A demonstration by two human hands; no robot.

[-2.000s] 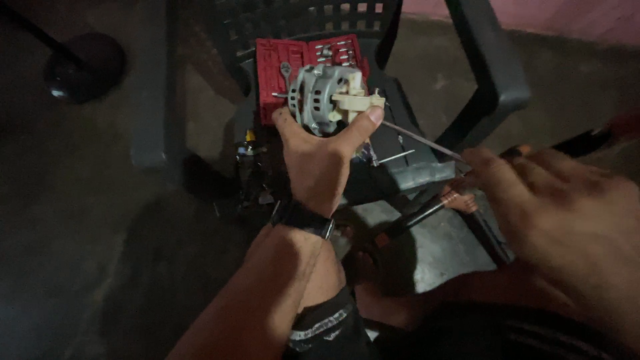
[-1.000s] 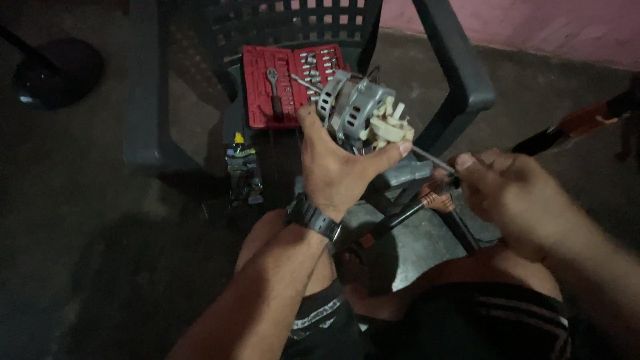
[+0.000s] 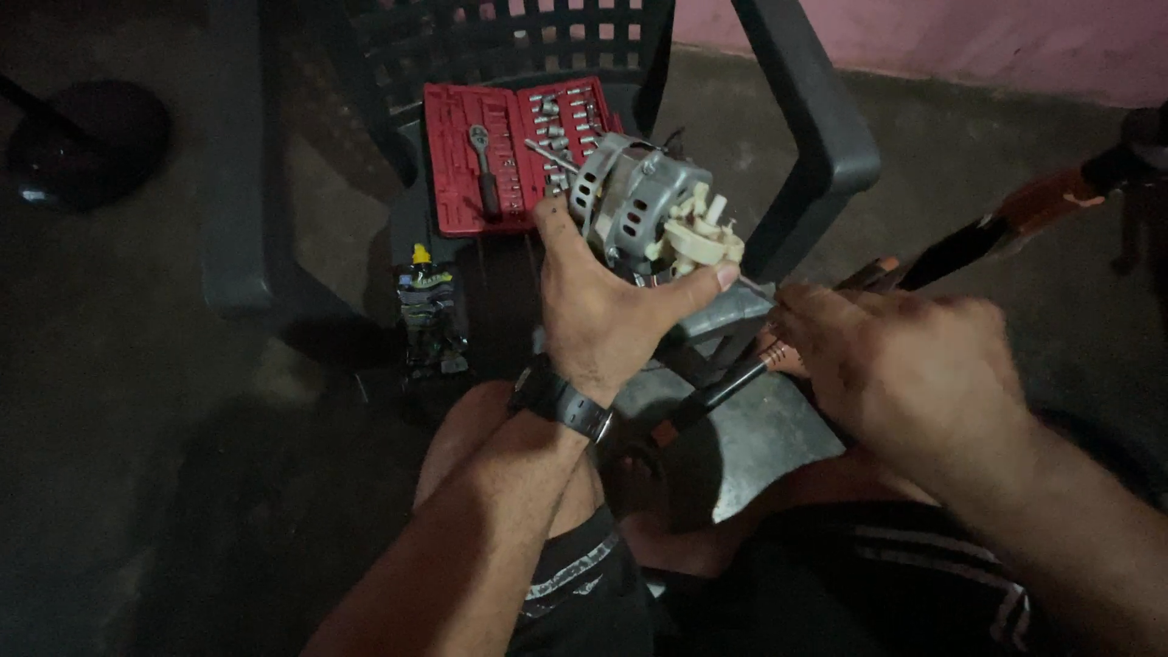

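Observation:
In the head view, my left hand (image 3: 611,315) grips a metal electric motor (image 3: 630,196) with a thin shaft pointing up and left. Its thumb presses on the cream plastic gear housing (image 3: 703,239) at the motor's right end. My right hand (image 3: 894,365) is closed around the rear of a thin metal tool (image 3: 756,286), perhaps a screwdriver, whose handle is hidden by the fingers. The tool's shank reaches to the lower right side of the gear housing; its tip is not visible.
A red socket set case (image 3: 456,224) lies open on the dark plastic chair (image 3: 821,137), holding a ratchet (image 3: 484,169) and sockets. A dark packet with a yellow cap (image 3: 431,310) lies left. An orange and black tubular frame (image 3: 1004,214) stands right. A round black base (image 3: 91,141) is far left.
The motor has tilted, its gear end now lower and to the right. More of the red case shows beside it. Both hands keep their holds.

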